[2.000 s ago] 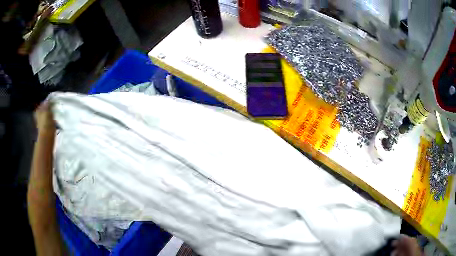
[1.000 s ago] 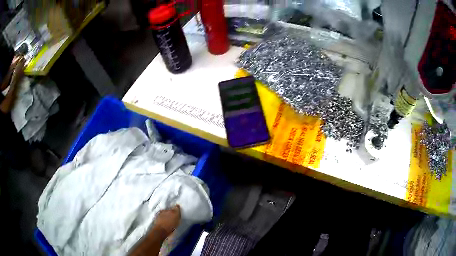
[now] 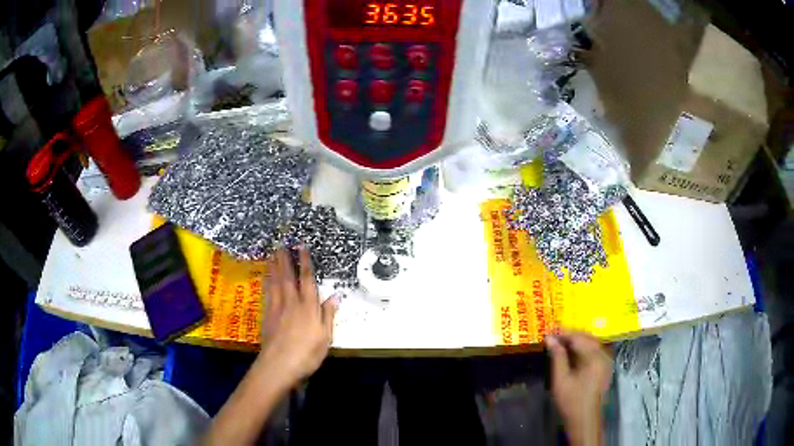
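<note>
My left hand (image 3: pixel 296 314) lies palm down on the table's front left, fingers apart, fingertips at the front edge of the left pile of silver snap parts (image 3: pixel 322 244). My right hand (image 3: pixel 579 370) is at the table's front edge by the right yellow sheet (image 3: pixel 622 305), fingers curled; whether it holds anything cannot be told. The snap button machine (image 3: pixel 380 139) shows 3635 in red digits. Its dark upper die (image 3: pixel 381 228) is above the round lower die (image 3: pixel 380 268), between my hands. The right pile of silver parts (image 3: pixel 561 226) lies on the yellow sheet.
A smartphone (image 3: pixel 167 283) lies left of my left hand. A black bottle (image 3: pixel 65 205) and a red bottle (image 3: pixel 109 148) stand at the left. A black stick (image 3: pixel 642 219) and a cardboard box (image 3: pixel 705 122) are at the right. Pale garments (image 3: pixel 688 383) hang at right; others (image 3: pixel 96 392) lie lower left.
The view has swung right to face the machine. My left hand has left the garments in the blue tub and is at the left pile. My right hand has come into view.
</note>
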